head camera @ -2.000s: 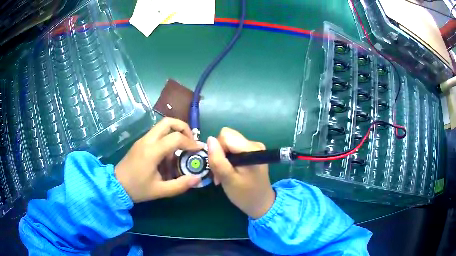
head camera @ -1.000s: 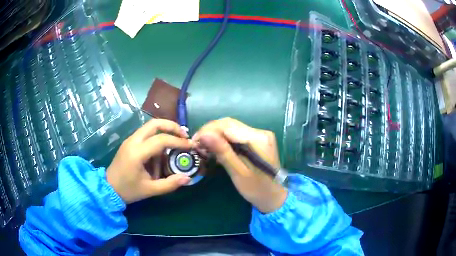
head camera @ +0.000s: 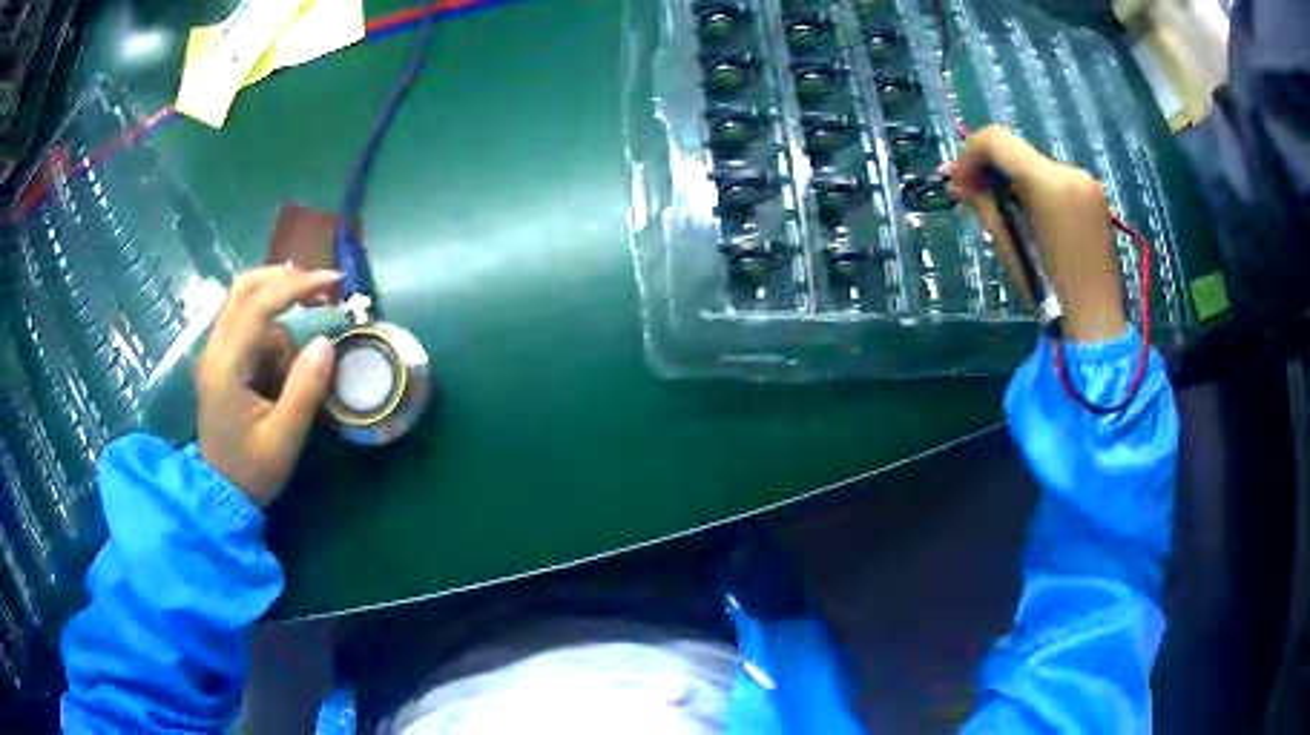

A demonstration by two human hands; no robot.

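Note:
The silver round fixture (head camera: 369, 381) stands on the green mat, its brass-coloured ring and white centre showing, with no driver on it. My left hand (head camera: 266, 366) is at its left side, fingers apart, thumb tip at the rim and index fingertip by the blue cable's plug (head camera: 354, 273). My right hand (head camera: 1056, 230) holds the black probe pen (head camera: 1023, 251) in the palm. Its thumb and index fingertips are at a dark part (head camera: 928, 191) in the clear loaded tray (head camera: 690, 338); whether they grip it I cannot tell.
A clear ribbed tray (head camera: 108, 259) lies at the left. A brown pad (head camera: 298, 237) is under the cable behind the fixture. Yellow and white slips (head camera: 259, 55) lie at the far left. Red and black leads (head camera: 1146, 309) loop from the pen beside my right wrist.
My right hand has moved from the fixture to the right tray with the pen. The green-centred driver is gone from the fixture. My left hand has opened somewhat. The view has shifted right.

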